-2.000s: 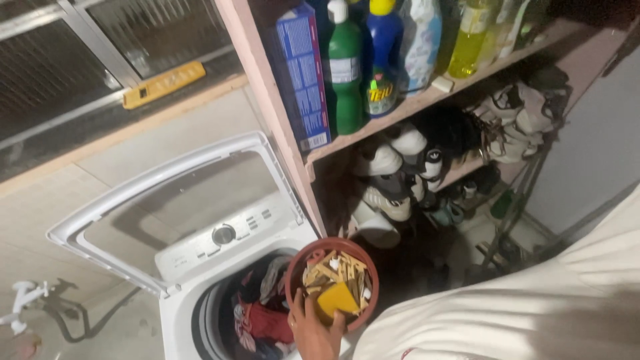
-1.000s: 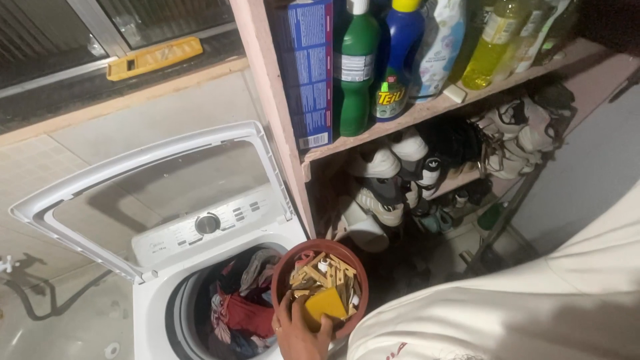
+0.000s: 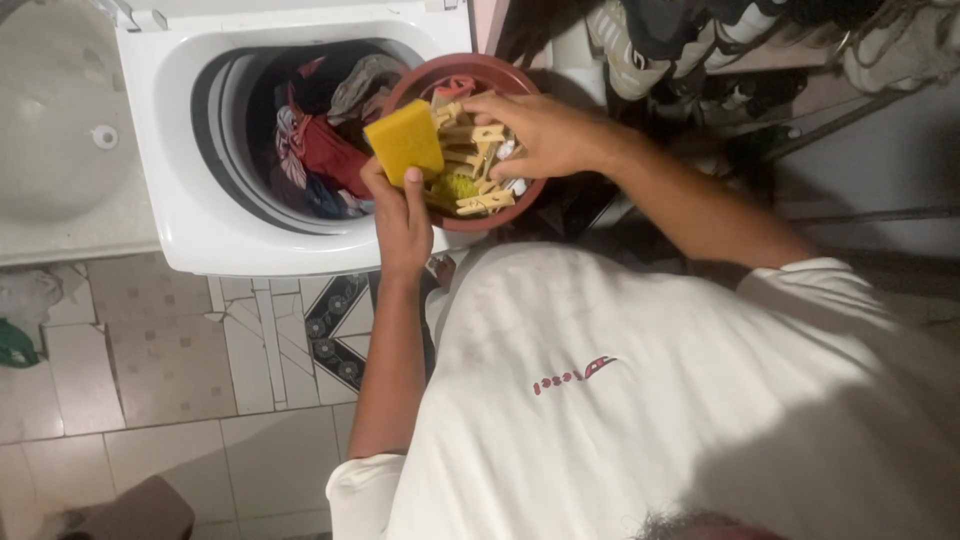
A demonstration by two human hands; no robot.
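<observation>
My left hand (image 3: 401, 214) grips a flat yellow block (image 3: 406, 142), thumb on its face, at the left side of a round reddish-brown plastic bowl (image 3: 527, 196). In the bowl lie several wooden clothespins (image 3: 486, 202), a bright yellow-green bundle (image 3: 454, 186) and a red item (image 3: 454, 87). My right hand (image 3: 544, 135) reaches over the bowl's right side with thumb and fingers apart, fingertips at the clothespins; no clothespin is plainly pinched. The bowl overlaps the front right corner of the open white washing machine (image 3: 187, 247); what supports it is hidden. Red, grey and dark clothes (image 3: 326, 154) lie in the drum.
A pale basin (image 3: 64, 150) adjoins the machine on the left. Shoes (image 3: 637, 56) sit on shelves at the upper right. Below are a patterned tile floor (image 3: 169, 337), a green bag (image 3: 16, 345) at the left edge and a brownish object (image 3: 131, 517) at the bottom left.
The yellow block, earlier inside the bowl under one hand, is now raised at the bowl's left side in my left hand. My right hand has come into view over the clothespins. The view has tilted down.
</observation>
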